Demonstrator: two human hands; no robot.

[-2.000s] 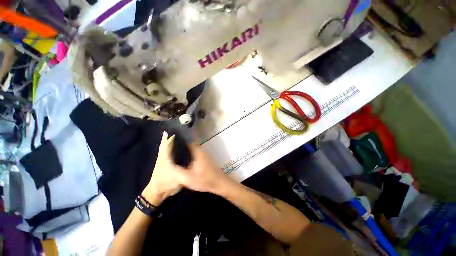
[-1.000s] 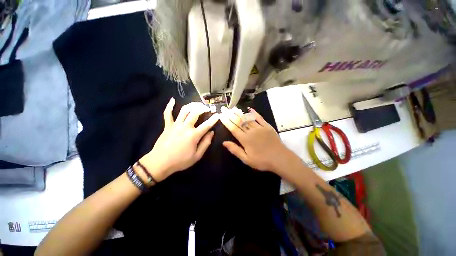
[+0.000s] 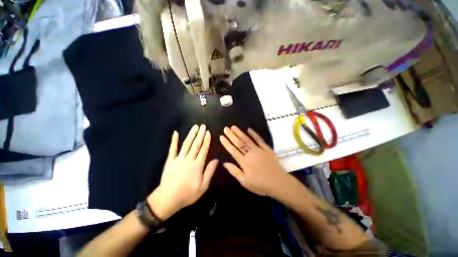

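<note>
A large black fabric panel (image 3: 120,115) lies flat on the white table and under the head of the sewing machine (image 3: 266,45). The presser foot (image 3: 203,99) is over the fabric. My left hand (image 3: 188,168) lies palm down on the fabric, below the presser foot, with fingers pointing toward it. My right hand (image 3: 256,163) lies flat on the fabric to the right of it. Both hands rest on the cloth without gripping it, and their fingertips are a little short of the foot. The needle is too small to make out.
Scissors (image 3: 314,131) with yellow and red handles lie right of the fabric. A dark flat block (image 3: 362,102) is further right. Grey-blue pieces (image 3: 52,110) with a black patch are piled at left. The white table (image 3: 65,198) has a printed ruler along its front edge.
The view has shifted. My hands have come back from the presser foot and now lie flat nearer to me. Earlier they were together at the cloth near the front edge.
</note>
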